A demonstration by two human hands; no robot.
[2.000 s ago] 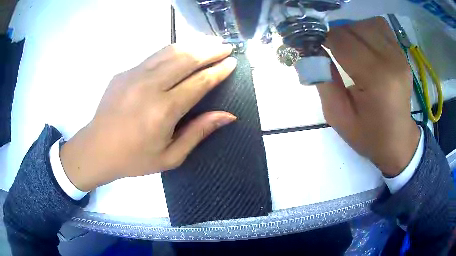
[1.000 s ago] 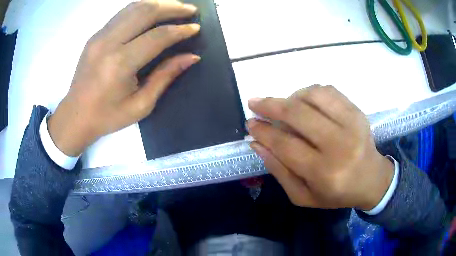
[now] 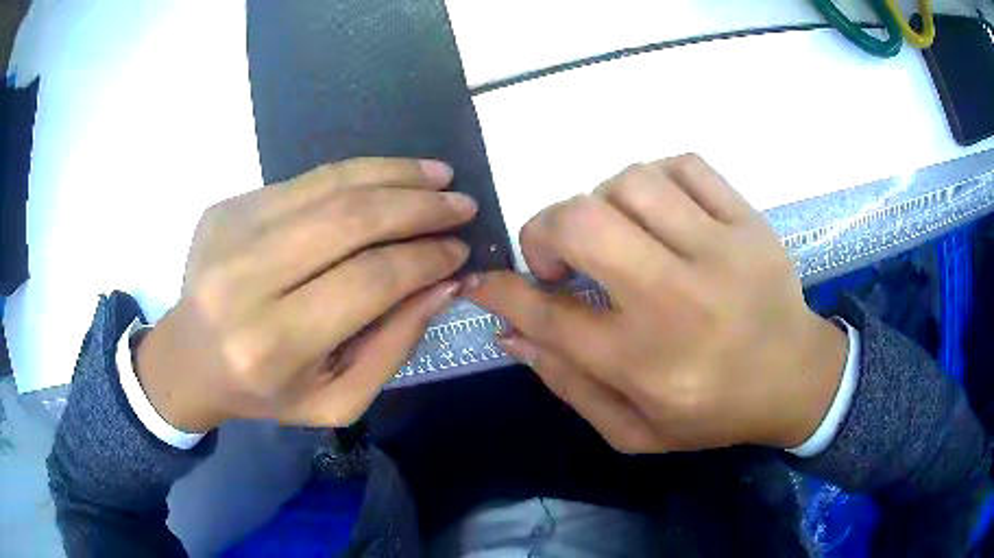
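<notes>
A dark rib-knit piece [image 3: 360, 87] lies flat on the white table, running from the top of the view down to my hands near the table's front edge. My left hand [image 3: 327, 289] lies over the piece's near end, fingers curled, thumb tucked under at its edge. My right hand [image 3: 681, 316] is just to the right, fingers bent, its index fingertip touching my left thumb tip at the piece's near corner. Whether my right fingertips pinch a thread or the fabric is hidden. The piece's far end is out of view.
The measuring tape [image 3: 872, 218] runs along the curved front edge. Green and yellow scissor handles [image 3: 872, 38] show at the top right, cut off. A black phone [image 3: 965, 82] lies at the right. A dark item [image 3: 16, 185] sits at the left edge.
My left hand has moved down the rib-knit piece to its near end. My right hand came from beside the machine to the front edge, and now meets my left. The sewing machine has left the view.
</notes>
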